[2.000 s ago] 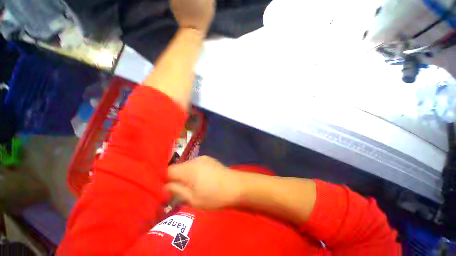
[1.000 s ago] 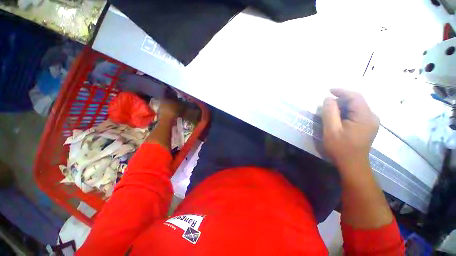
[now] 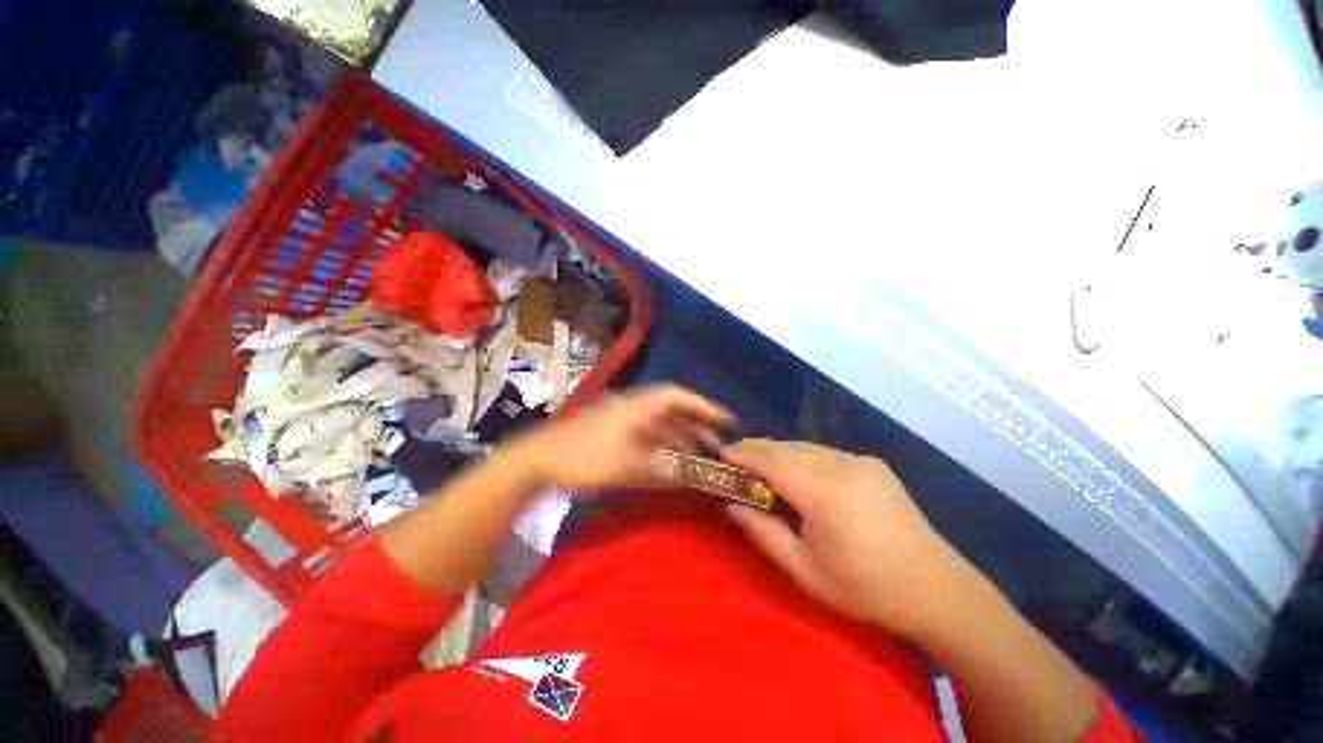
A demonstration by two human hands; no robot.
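Note:
A small brown-gold patterned packet or box (image 3: 714,476) is held at my lap, in front of the red shirt. My right hand (image 3: 842,523) grips its right end between thumb and fingers. My left hand (image 3: 639,438) is at its left end with bent fingers, slightly blurred; its fingertips are near or on the packet, and I cannot tell whether they grip it.
A red plastic basket (image 3: 182,380) at the left holds cream and white fabric strips (image 3: 312,414) and a crumpled red plastic bag (image 3: 435,283). The white machine table (image 3: 871,218) has a ruler-marked front edge. Black fabric (image 3: 653,58) lies at its back. Part of the machine (image 3: 1303,232) shows far right.
My left hand has come out of the red basket to my lap. My right hand has left the table edge and now holds the packet. The view has shifted a little.

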